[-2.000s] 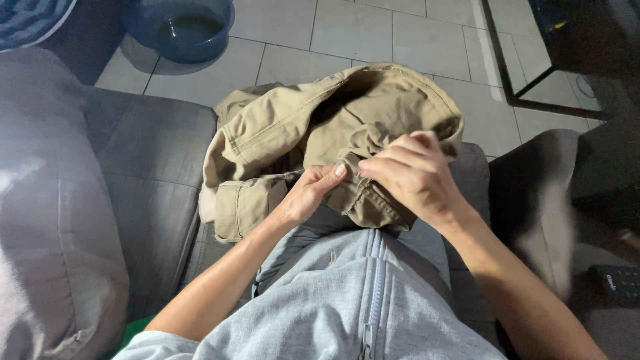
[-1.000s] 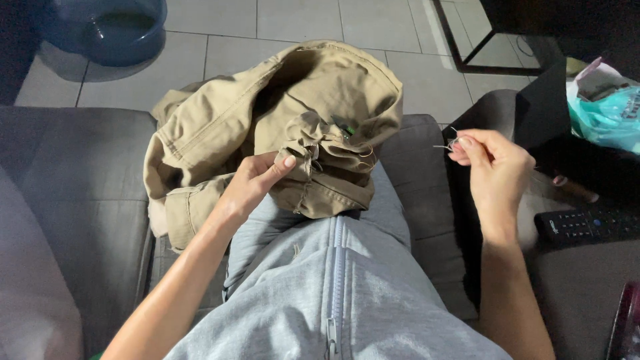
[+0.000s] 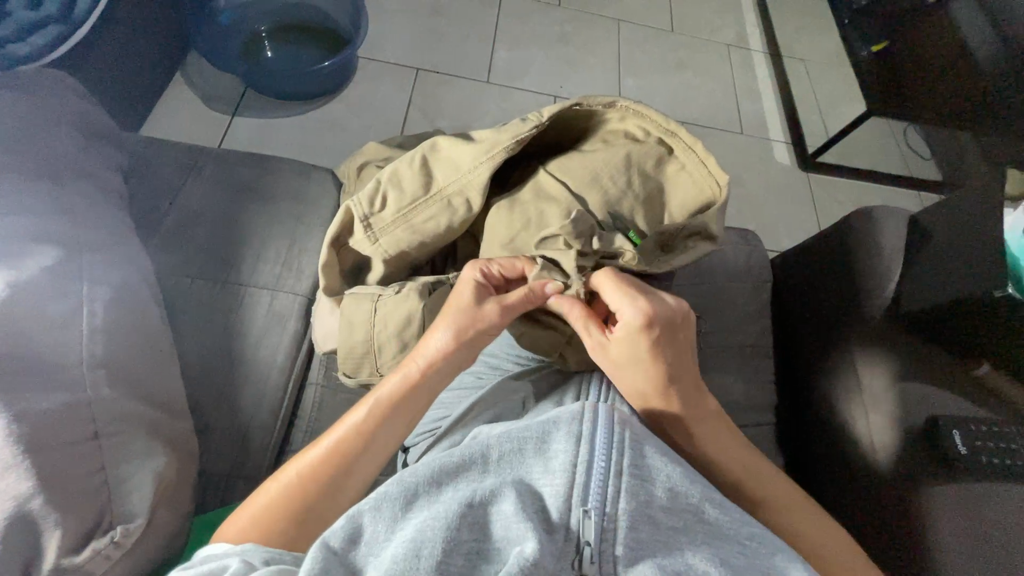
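Observation:
A khaki cloth garment (image 3: 448,192) with stitched seams lies bunched over my lap. My left hand (image 3: 500,300) pinches a gathered fold of it between thumb and fingers. Right beside it, my right hand (image 3: 620,320) grips the same bunched cloth, the two thumbs almost touching. Just above the fingers a small green tag (image 3: 634,237) shows on the garment. No needle or thread can be made out between the fingertips.
Grey sofa cushions (image 3: 232,216) lie under and beside me, with a pale cushion (image 3: 80,320) at the left. A blue basin (image 3: 296,48) holding liquid stands on the tiled floor. A remote control (image 3: 976,448) lies at the right, below a dark-framed table (image 3: 872,180).
One second ago my right hand was held away at the right with what looks like thread; it is back at the cloth beside my left hand, which still pinches the fold.

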